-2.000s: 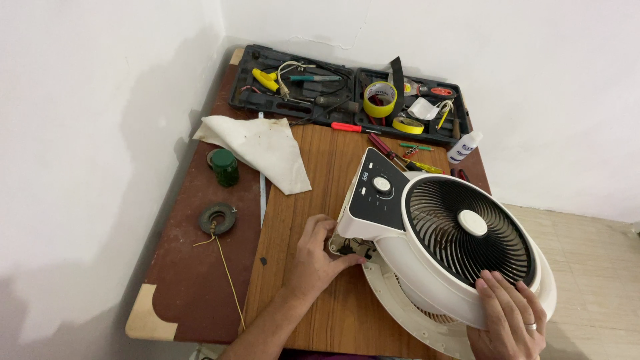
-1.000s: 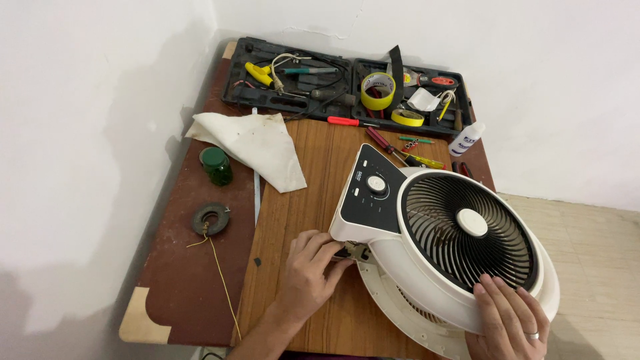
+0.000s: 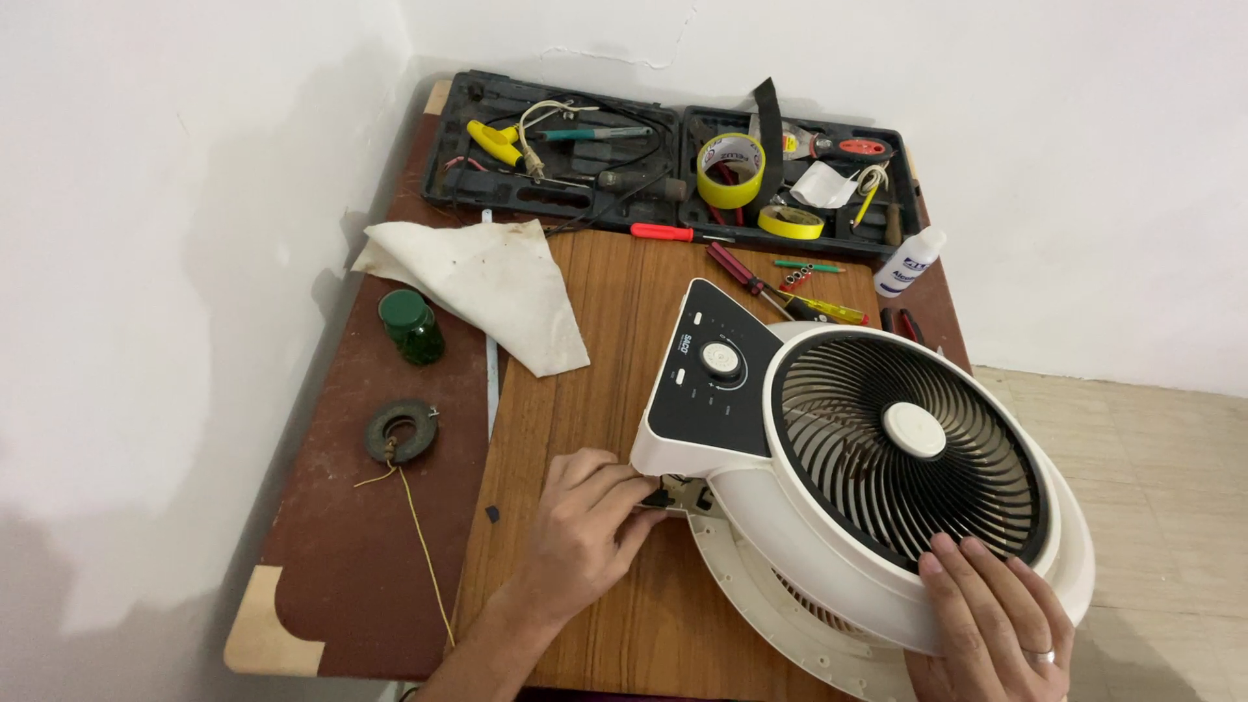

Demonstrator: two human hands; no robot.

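Note:
A white fan housing with a black round grille and a black control panel with a knob lies tilted on the wooden board. Its front part is raised from a pale rear shell, leaving a gap below the panel. At that gap, my left hand has thumb and fingers closed around a small dark part, partly hidden by the fingers. My right hand grips the lower right rim of the housing, its fingers over the grille's edge and its thumb out of sight.
Behind the fan stands an open black toolbox with tapes and tools. Screwdrivers and a white bottle are nearer. To the left are a white cloth, a green-lidded jar and a dark ring with string.
My left hand has shifted slightly at the gap below the panel, its fingers now more closed. My right hand stays on the housing's rim.

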